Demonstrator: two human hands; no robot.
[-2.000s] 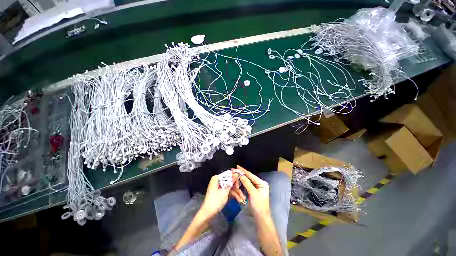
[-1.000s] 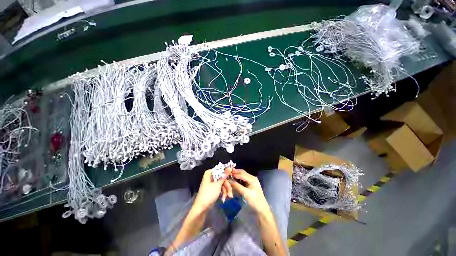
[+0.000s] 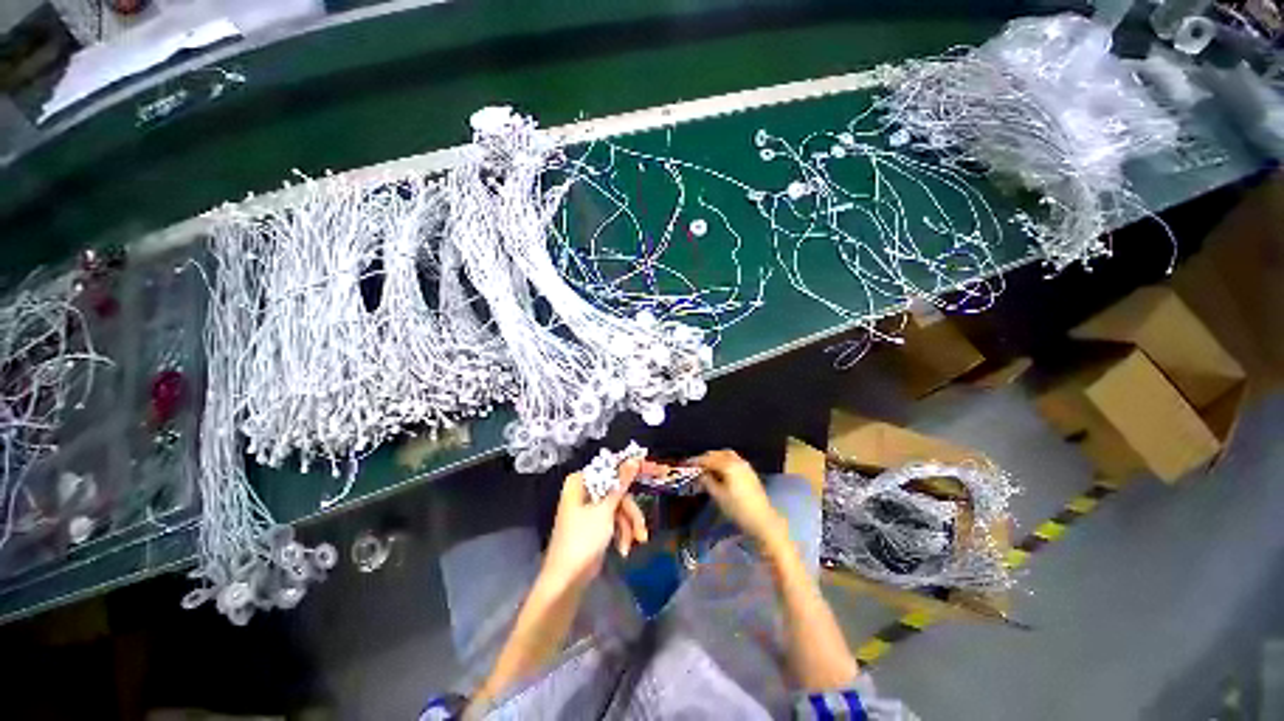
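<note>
My left hand (image 3: 592,521) holds a small cluster of white end pieces (image 3: 611,472) above my lap, just off the bench's near edge. My right hand (image 3: 735,493) is to its right, fingertips pinched on thin leads (image 3: 676,476) that run across from the cluster. The leads are small and blurred, and their exact number cannot be told. Thick white cable bundles (image 3: 310,324) lie side by side on the green bench, round ends over the near edge. Loose leads (image 3: 873,226) are spread right of centre.
The green conveyor belt (image 3: 380,88) runs behind the bench, with small pale pieces on it. A clear plastic bag (image 3: 1077,92) and white tangle lie far right. An open carton (image 3: 986,563) of leads stands by my right knee; more cartons (image 3: 1155,409) stand right. A greyish tray is far left.
My right hand has moved right, away from my left, with thin leads now stretched between them. My left hand has shifted slightly left. Small pieces on the belt have moved left.
</note>
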